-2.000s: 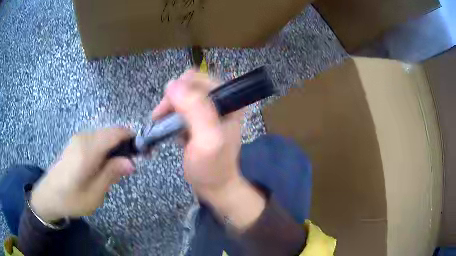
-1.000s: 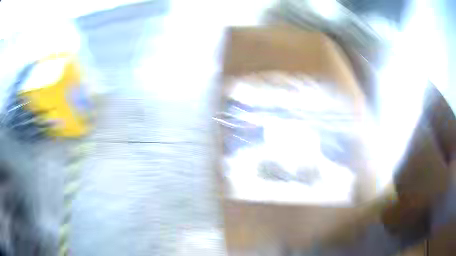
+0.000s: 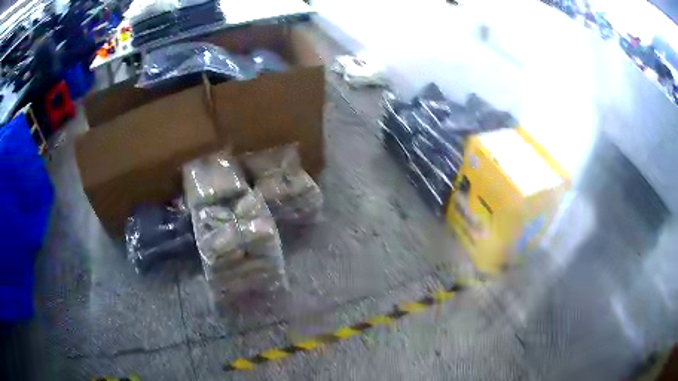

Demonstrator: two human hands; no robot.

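Note:
Neither of my hands is in the picture. Nearest in front of me on the floor stand stacks of beige cloth in shiny clear bags [image 3: 238, 245], with a second beige stack [image 3: 286, 186] behind on the right. A dark bagged bundle [image 3: 157, 237] lies to their left. Behind them stand open brown cartons [image 3: 152, 152], with clear and dark bagged goods [image 3: 189, 65] showing at the top. The picture is partly blurred.
A yellow box [image 3: 487, 201] stands at right beside a pile of dark bagged bundles [image 3: 431, 138]. Yellow-black tape [image 3: 357, 327] crosses the floor. A blue covering or cloth [image 3: 24, 216] is at the left edge. A white wall [image 3: 461, 45] rises at upper right.
The view has swung from my two hands holding a black marker, past an open carton of white bagged goods, to the bagged stacks and yellow box. Both hands have left the picture.

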